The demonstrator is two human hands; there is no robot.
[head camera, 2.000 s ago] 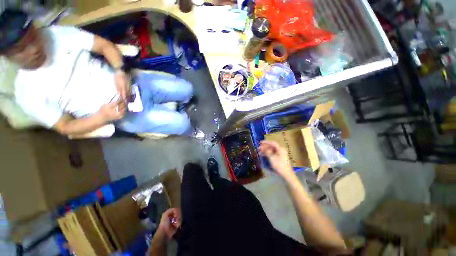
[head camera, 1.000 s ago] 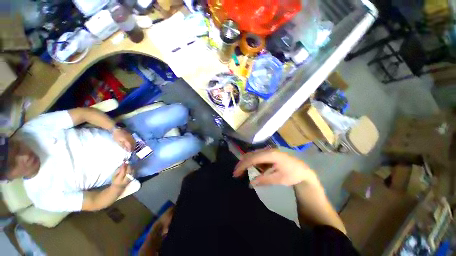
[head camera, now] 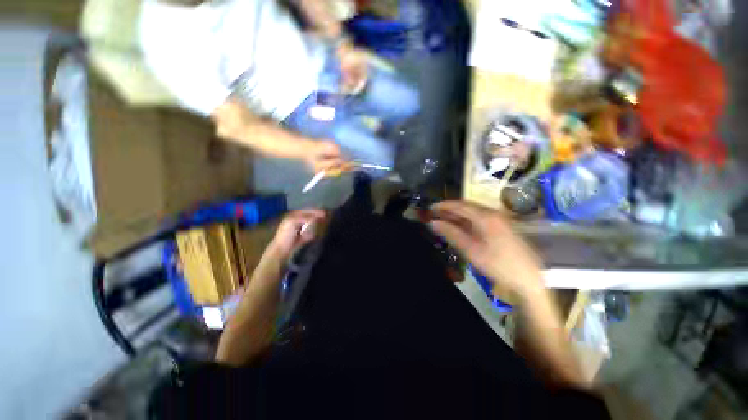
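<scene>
My left hand (head camera: pixel 297 233) is at the lower left, beside my dark clothing, with its fingers curled. A small pale spot shows at its fingers; blur hides whether it is a held thing. My right hand (head camera: pixel 484 244) is in front of the bench corner, fingers loosely apart, with nothing clearly held. A dark patch beside its fingertips is too blurred to name. Nearest ahead, a seated person's hand (head camera: pixel 328 156) is by a thin white stick (head camera: pixel 313 181), likely a cigarette.
The seated person in a white shirt (head camera: pixel 221 49) is at the upper left. The bench (head camera: pixel 492 94) on the right holds a round container of sticks (head camera: pixel 510 148), a blue-rimmed plastic tub (head camera: pixel 584 187) and a red bag (head camera: pixel 677 82). Cartons (head camera: pixel 205 262) and a dark chair frame (head camera: pixel 102 303) are at the left.
The view has turned, so the bench now lies at the right and the seated person higher up. My left hand has come up into clear view. The person's lower hand has moved out towards me.
</scene>
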